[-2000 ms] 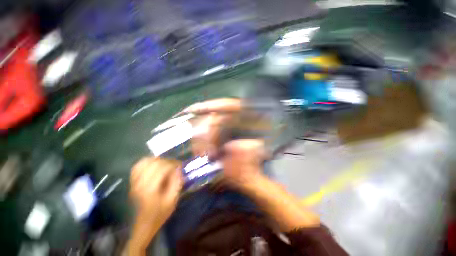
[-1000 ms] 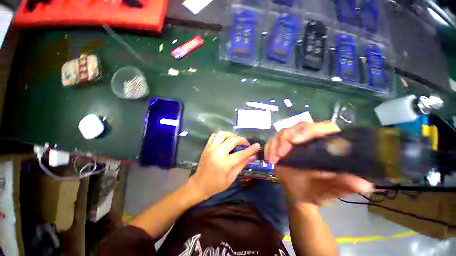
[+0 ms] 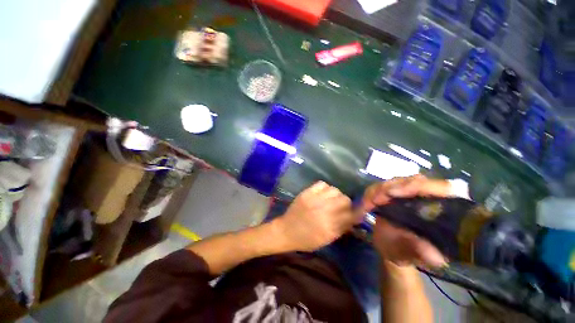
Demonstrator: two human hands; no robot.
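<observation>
My right hand (image 3: 403,217) is wrapped around a thick black electric screwdriver (image 3: 438,224) with a yellowish ring. Its tip end points left toward my left hand. My left hand (image 3: 321,217) has its fingers curled at the near bench edge, around a small keypad phone (image 3: 365,219). Only a small bluish, shiny part of the phone shows between the hands; the rest is hidden. The screwdriver's contact with the phone cannot be made out.
A dark blue smartphone (image 3: 274,149) lies left of my hands. Behind it are a screw cup (image 3: 260,82), a white case (image 3: 197,118), a patterned packet (image 3: 203,47) and a red strip (image 3: 339,53). White pieces (image 3: 391,164) lie ahead, a blister tray (image 3: 403,85) at back right.
The view has turned and shifted left, so bench items appear tilted and further right. The screwdriver was absent from the blurred first frame's clear view; it stays in my right hand since the second.
</observation>
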